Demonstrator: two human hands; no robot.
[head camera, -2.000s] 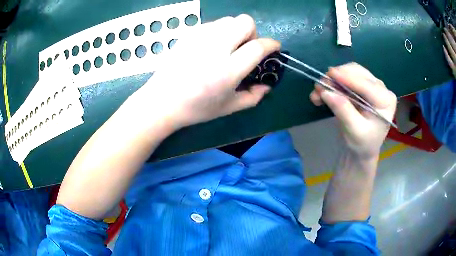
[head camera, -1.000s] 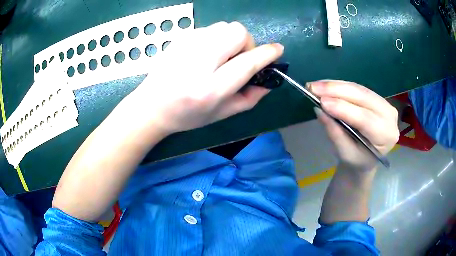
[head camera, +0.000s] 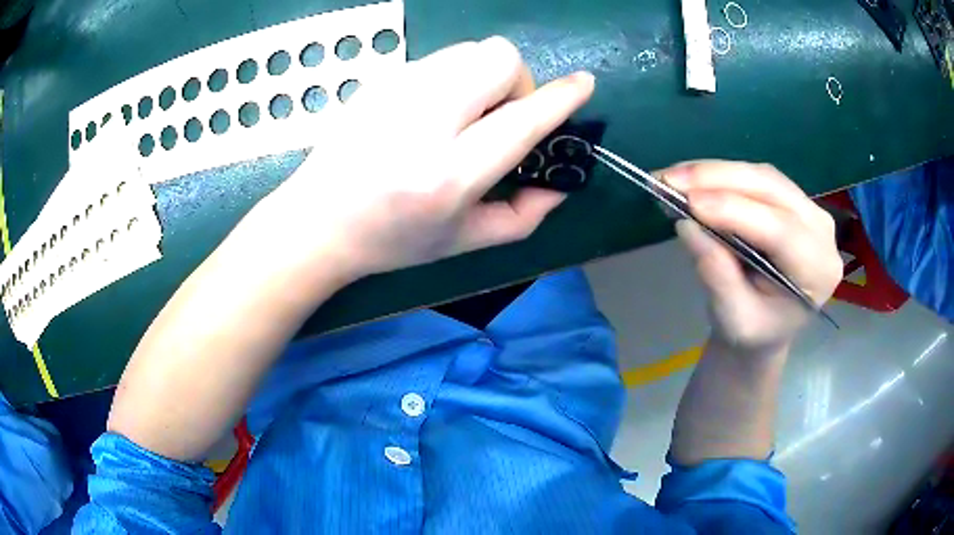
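Note:
My left hand (head camera: 418, 178) holds a small black camera plate (head camera: 570, 157) between thumb and fingers above the green mat. Round lens openings with pale rims show at its exposed end; the rest is hidden by the hand. My right hand (head camera: 758, 246) holds thin silver tweezers (head camera: 722, 232). Their points are at the plate's right side, close to the upper ring; I cannot tell if they touch it. The adhesive ring sheet (head camera: 232, 139), cream with two rows of large holes, lies on the mat at left, partly under my left forearm.
A second cream sheet (head camera: 89, 246) with smaller holes overlaps it at far left. A white strip (head camera: 697, 47) and several thin pale rings (head camera: 834, 89) lie on the green mat (head camera: 628, 225) at right. Yellow tape (head camera: 43, 369) is at left. Another person's blue sleeve (head camera: 908, 235) is at right.
The tweezers were on the plate's ring a second ago and are now slightly back to its right, their arms a little apart. The plate has tilted so its openings show more clearly.

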